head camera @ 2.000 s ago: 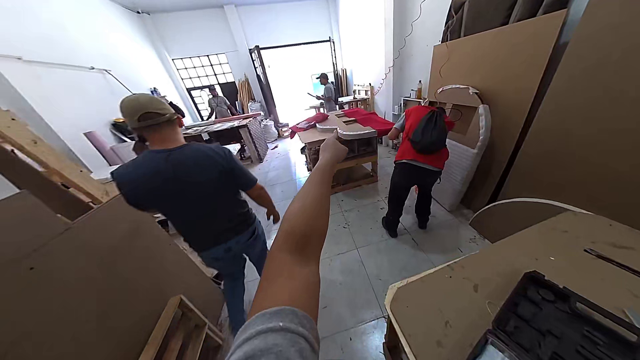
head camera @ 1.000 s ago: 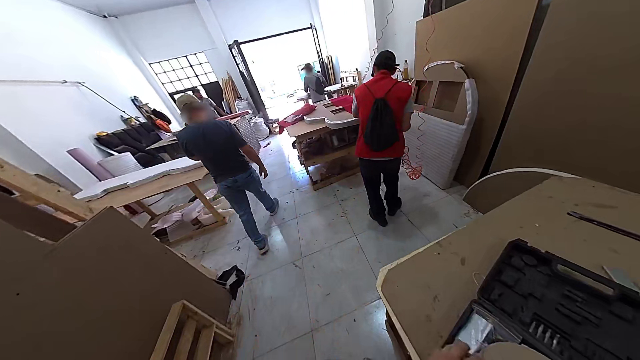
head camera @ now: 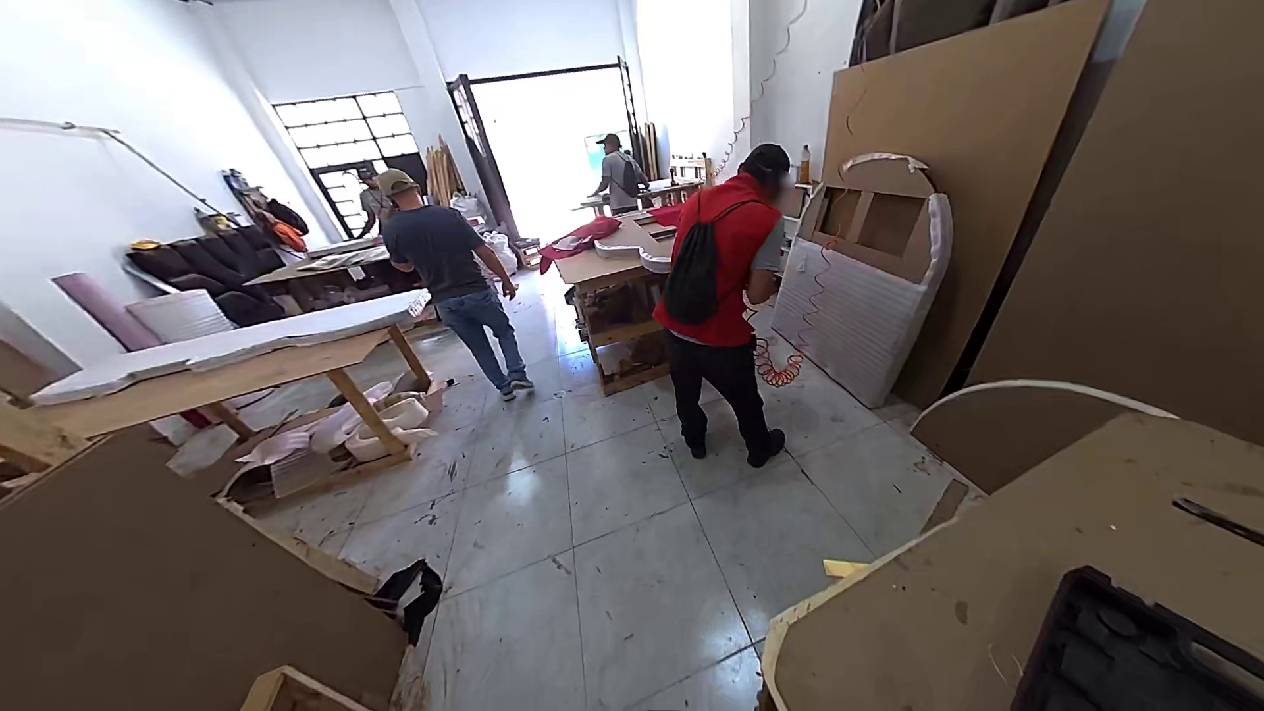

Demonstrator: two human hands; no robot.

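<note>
Neither my left hand nor my right hand shows in the head view now. At the lower right, a black plastic tool case point(head camera: 1116, 652) lies on a brown board-topped table point(head camera: 928, 602), cut off by the frame's edge. A dark, thin tool point(head camera: 1220, 518) rests on the same top near the right edge. What my hands hold or touch is hidden from view.
A person in a red vest point(head camera: 726, 257) stands beside a workbench point(head camera: 602, 267). Another person in a dark shirt point(head camera: 439, 252) is at centre left. Foam-wrapped panel point(head camera: 849, 306) leans right; a padded table point(head camera: 227, 346) stands left. A black bag point(head camera: 410, 592) lies on the floor.
The raised, pointing arm has left the view, as has the hand by the tool case. The person in the dark shirt has walked farther off. The view has shifted.
</note>
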